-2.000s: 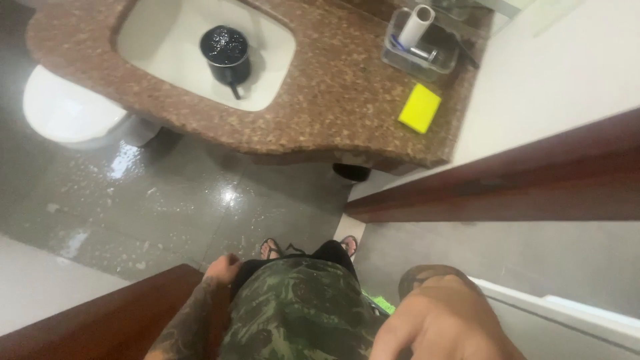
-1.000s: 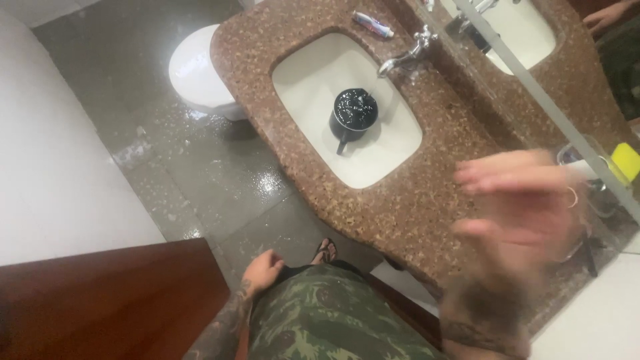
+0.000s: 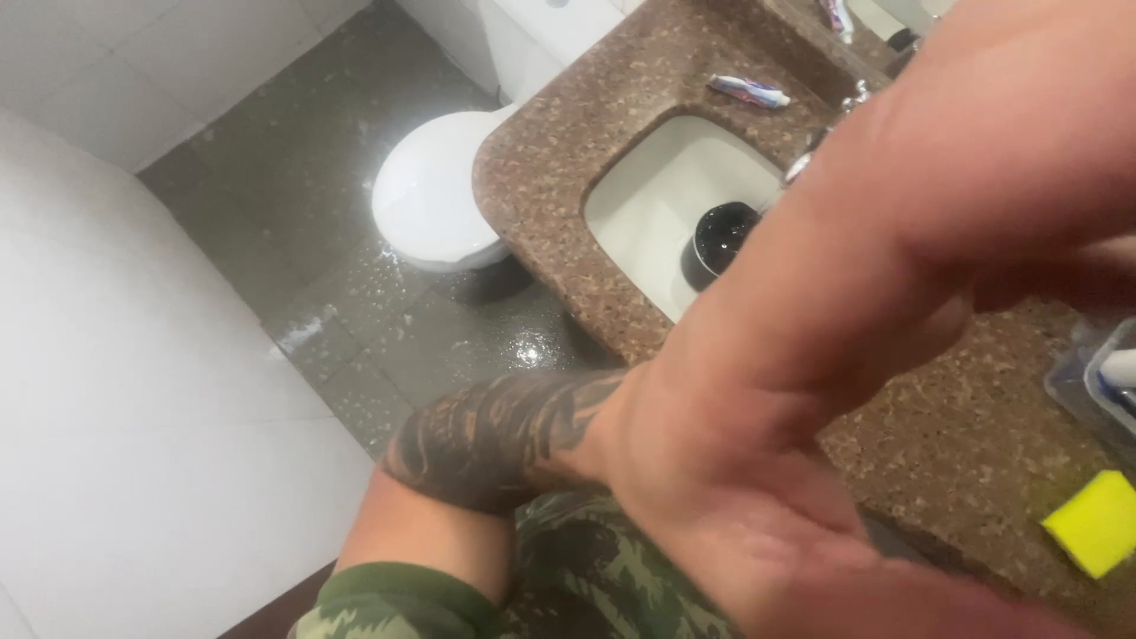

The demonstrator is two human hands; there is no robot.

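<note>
My left hand (image 3: 763, 426) spans the right half of the view, very close to the camera. Its thumb and fingers are spread, the visible palm is bare, and the fingertips lie outside the frame. My right hand is out of view. Behind my left hand, a black pot (image 3: 723, 235) with a wet, shiny inside sits in the white sink basin (image 3: 648, 191), partly covered. A toothpaste tube (image 3: 750, 91) lies on the brown stone countertop (image 3: 550, 186) near the faucet (image 3: 803, 160). A yellow sponge (image 3: 1099, 524) rests at the lower right, beside a clear plastic container (image 3: 1078, 373).
A white toilet with its lid down (image 3: 439, 191) stands left of the counter. The grey tiled floor (image 3: 355, 311) is wet, with scattered suds. A white wall (image 3: 133, 355) bounds the left side. A mirror edge shows at the top right.
My left hand has risen from beside my body to close in front of the camera. The right hand, raised over the counter one second ago, has gone out of view. The view has shifted.
</note>
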